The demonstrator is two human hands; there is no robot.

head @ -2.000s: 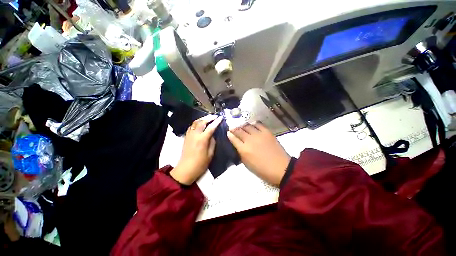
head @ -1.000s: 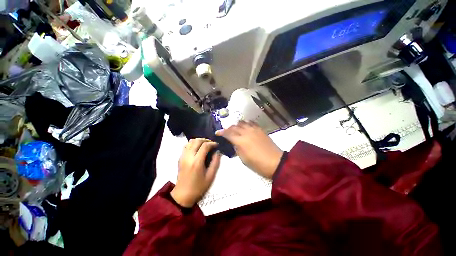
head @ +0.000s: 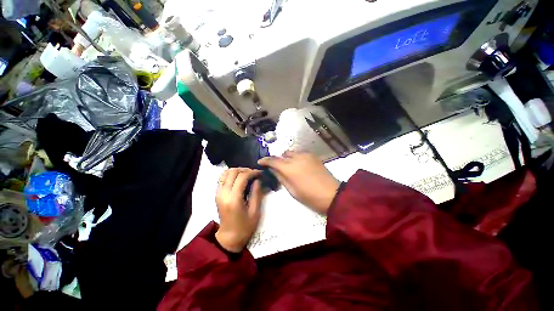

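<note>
A small black fabric piece (head: 268, 180) lies bunched between both hands, just in front of the needle area. More black fabric (head: 234, 150) runs from it to the left, under the presser foot (head: 263, 135). My left hand (head: 238, 203) has its fingers curled on the left edge of the piece. My right hand (head: 305, 177) holds the piece's right side with thumb and fingertips. The fingertips of both hands are close together, and the fabric partly hides them. The white sewing machine head (head: 276, 64) stands over the work.
A large black cloth pile (head: 146, 200) lies left of the white table (head: 285, 228). Grey plastic bags (head: 106, 100) and a blue packet (head: 48, 194) are heaped at far left. A black cord (head: 438, 155) lies on the table at right. The lit display (head: 404, 47) is at upper right.
Both hands have moved back from the needle toward me, and the fabric between them is now bunched up instead of lying flat. The camera view has shifted slightly.
</note>
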